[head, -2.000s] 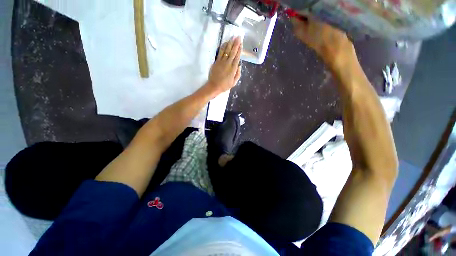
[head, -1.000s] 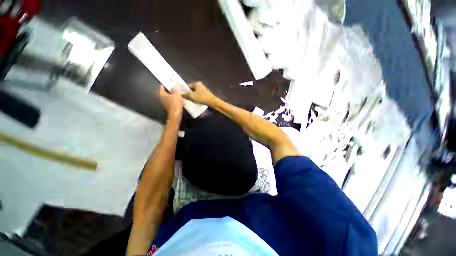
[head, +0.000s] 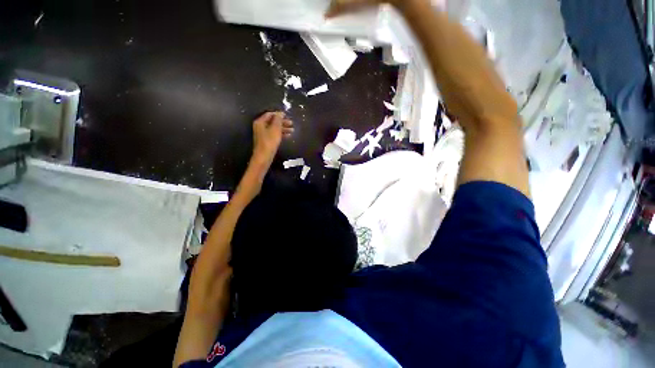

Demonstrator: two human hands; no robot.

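Observation:
A long white fabric strip, a cut piece (head: 287, 16), lies across the top of the view, partly cut off by the picture's edge. My right hand (head: 350, 6) is at its right part at the top edge, with the fingers over it in a grip. My left hand (head: 273, 128) is over the dark table, apart from the strip. It holds nothing visible, and its fingers are loosely bent and slightly apart.
The fabric lay (head: 136, 230) is at the left, with a yellow-brown strip (head: 64, 256) and dark bars on it. The silver base plate (head: 57, 115) is at upper left. White offcuts (head: 345, 140) and heaped cloth (head: 391, 208) are at the right.
The white strip has moved from between both hands up and right with my right hand. My left hand has let go of it. The view has shifted; the red machine part is out of view.

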